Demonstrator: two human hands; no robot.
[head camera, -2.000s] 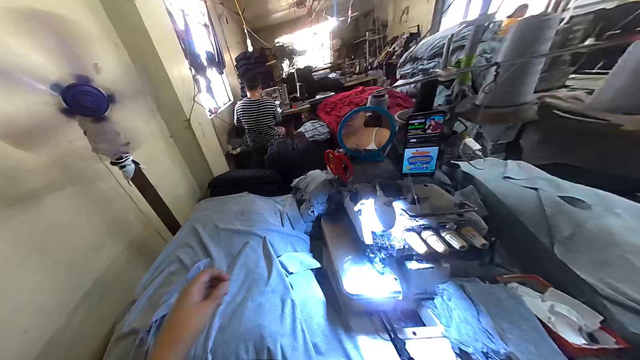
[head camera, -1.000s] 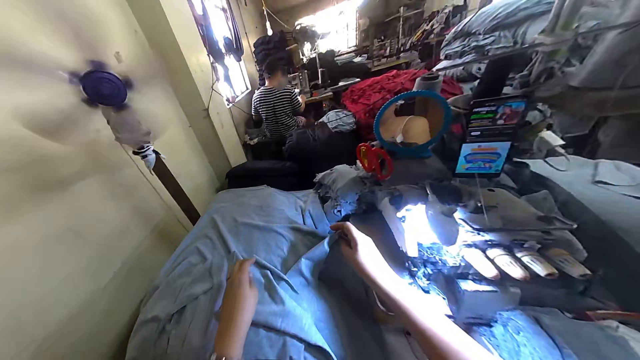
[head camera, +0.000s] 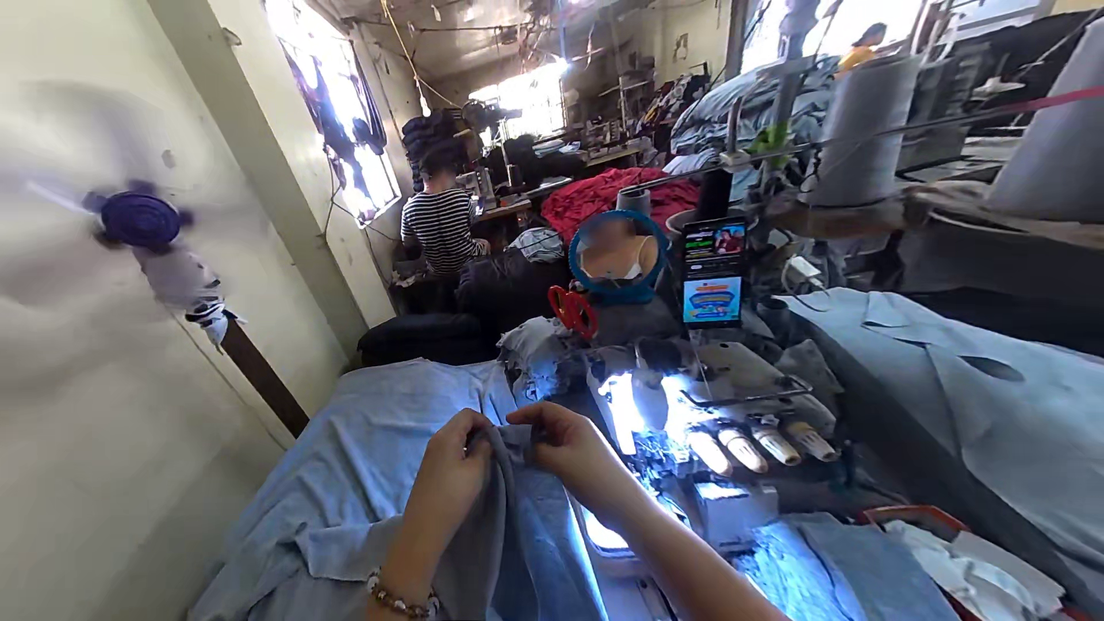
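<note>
Grey-blue fabric (head camera: 509, 517) hangs in folds between my two hands. My left hand (head camera: 461, 466), with a beaded bracelet at the wrist, pinches one edge of it. Close beside it, my right hand (head camera: 565, 444) grips the same piece between thumb and fingers. More blue-grey fabric (head camera: 371, 440) is spread beneath and left of my hands. Just right of them stands a sewing machine (head camera: 655, 431), probably a serger, with its lamp lit and several tension dials (head camera: 759, 448) in front; glare hides the needle area.
Red-handled scissors (head camera: 573, 311), a blue-framed round mirror (head camera: 618, 254) and a phone (head camera: 713, 274) stand behind the machine. A running fan (head camera: 141, 217) is at left. Large thread cones (head camera: 862, 129) and pale fabric (head camera: 966, 405) are at right. A person in stripes (head camera: 442, 228) sits farther back.
Two seconds ago only my left hand showed, over the spread fabric. My right hand came into view, and both hands have come together, lifting a piece of fabric between them.
</note>
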